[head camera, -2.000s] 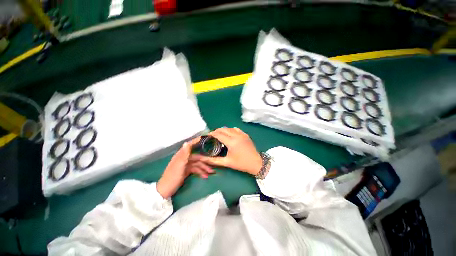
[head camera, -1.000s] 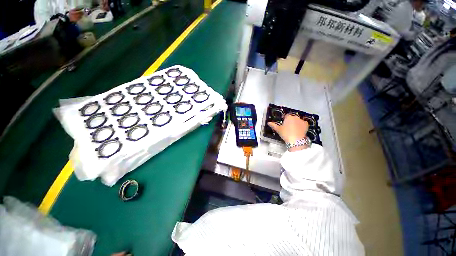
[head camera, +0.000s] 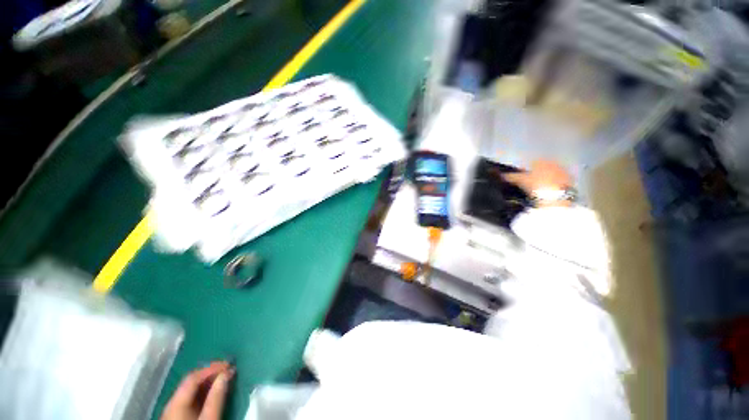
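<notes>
The picture is blurred. My right hand (head camera: 546, 182) is at the black fixture (head camera: 494, 193) on the white-topped machine; its fingers reach over the fixture, and whether they hold anything cannot be told. My left hand (head camera: 199, 392) is low at the bottom edge, partly cut off, with fingertips close together at a small dark thing I cannot make out. A small stack of watch cases (head camera: 243, 270) lies on the green bench between my left hand and the right foam stack (head camera: 186, 231), which bears rows of dark rings.
A handheld controller (head camera: 433, 190) with a lit screen and orange cable lies on the white machine top (head camera: 394, 238), left of the fixture. Another foam stack (head camera: 74, 353) is at the lower left. Yellow tape (head camera: 123, 261) crosses the green bench.
Since one second ago the view has shifted and blurred. My left hand has come further into view at the bottom. My right hand is still at the fixture, now nearer its right side.
</notes>
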